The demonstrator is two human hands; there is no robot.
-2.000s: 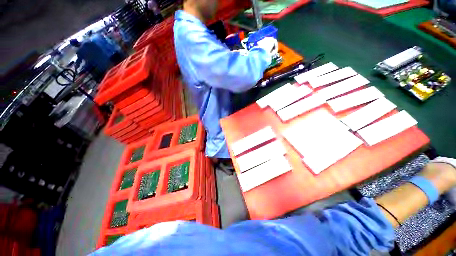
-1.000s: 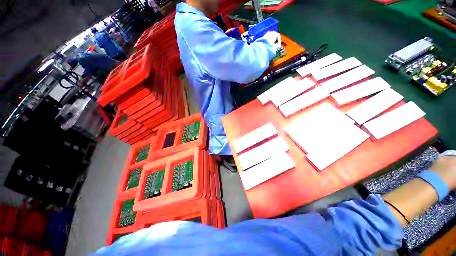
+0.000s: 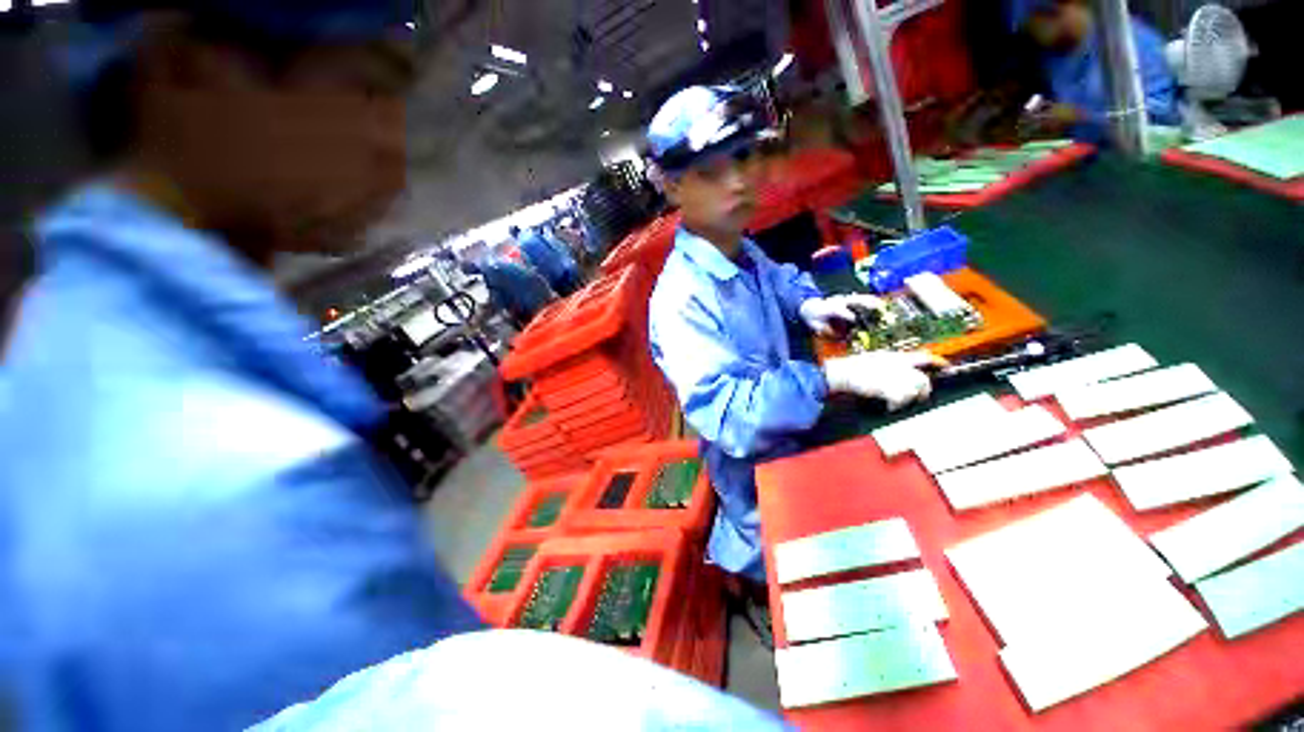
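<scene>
Neither of my hands is in the picture; only a pale blue sleeve or shoulder of mine shows at the bottom edge. Nearest in front of me is the red carrying board (image 3: 858, 493) at the lower right. Pale strips (image 3: 865, 665) lie on it, several at its left side and more in overlapping rows at its back and right. A larger pale sheet or group of sheets (image 3: 1073, 586) lies in the middle of the board. The board's right and lower parts are cut off by the picture's edge.
A gloved worker (image 3: 744, 358) faces this way beside a circuit board (image 3: 915, 318) on an orange fixture (image 3: 1001, 315). A blue bin (image 3: 918, 258) stands behind. Another person in blue (image 3: 215, 472) is close at left, blurred. Red trays (image 3: 629, 551) with green boards stand low. The green belt (image 3: 1187, 265) runs behind.
My view has swung up and left. My left forearm with the blue band has left the picture. A person has come in at left, and the other worker's head now shows.
</scene>
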